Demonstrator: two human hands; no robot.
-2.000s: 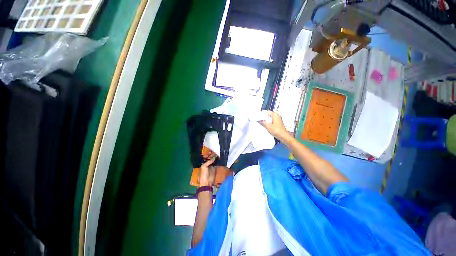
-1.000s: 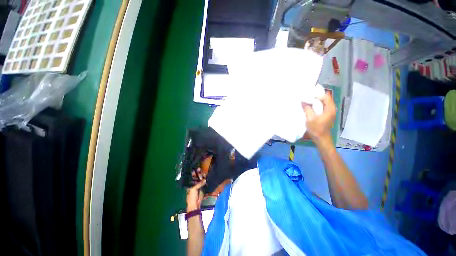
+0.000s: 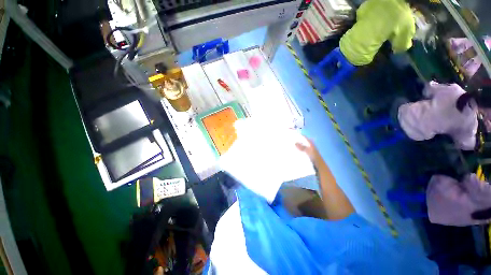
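My right hand (image 3: 308, 150) is shut on the edge of white sheets (image 3: 269, 157), which are very bright and lie in front of my body, partly over the machine bed. At the bottom edge are thin black frames (image 3: 171, 228), dark and blurred, with orange patches among them. My left hand cannot be clearly made out there; whether it grips the frames is hidden.
Black trays with grey panels (image 3: 123, 122) lie left of the white machine bed (image 3: 207, 80). An orange nest plate (image 3: 219, 128) sits on its green base. A white-yellow labelled item (image 3: 169, 188) lies near the frames. People sit at right beyond yellow-black tape.
The view has swung to the right, bringing seated people into sight. My right hand has carried the white sheets away from the trays to beside the machine bed. The frames now show at the bottom edge.
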